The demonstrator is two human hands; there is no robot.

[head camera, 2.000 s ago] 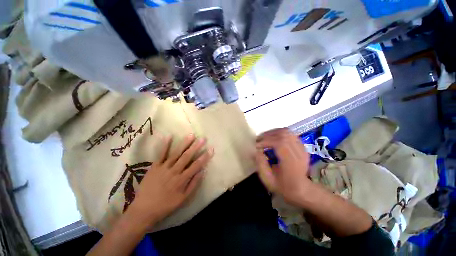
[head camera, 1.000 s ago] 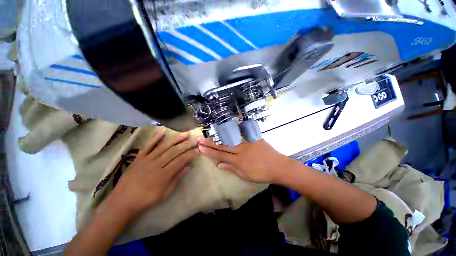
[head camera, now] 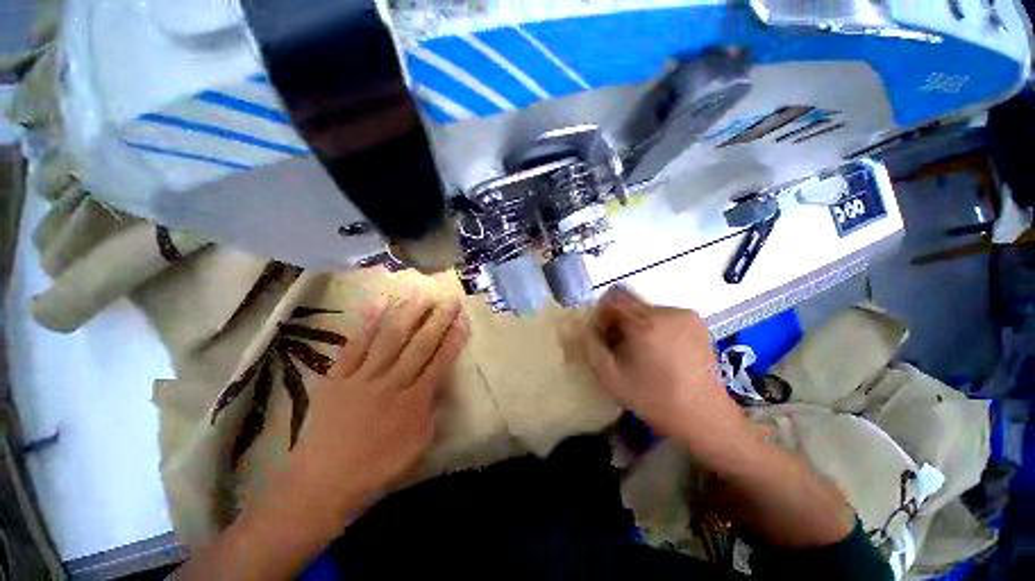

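Observation:
The khaki motif panel (head camera: pixel 533 380), with a dark brown leaf sprig, lies under the sewing machine's needle area (head camera: pixel 528 233). A seam line runs from the needle area towards me. My left hand (head camera: pixel 380 392) lies flat on the panel, left of the seam, fingertips just short of the needle area and slightly apart. My right hand (head camera: pixel 658 358) is blurred and curled at the panel's right edge, right of the two grey cylinders (head camera: pixel 539 284). Whether its fingers grip the cloth cannot be told. The needle tips are hidden.
The white machine head (head camera: pixel 726 125) arches over the work. A dark slim tool (head camera: pixel 748 250) and a control panel (head camera: pixel 857 204) are on the bed at right. A khaki heap (head camera: pixel 840 437) with white tags lies lower right, beside something blue. More khaki cloth (head camera: pixel 97 255) bunches at left.
My right hand came from the panel's right edge to the seam by the needle area, then moved back right. The panel has shifted away from me, its lettering now out of sight. The camera view shifted too.

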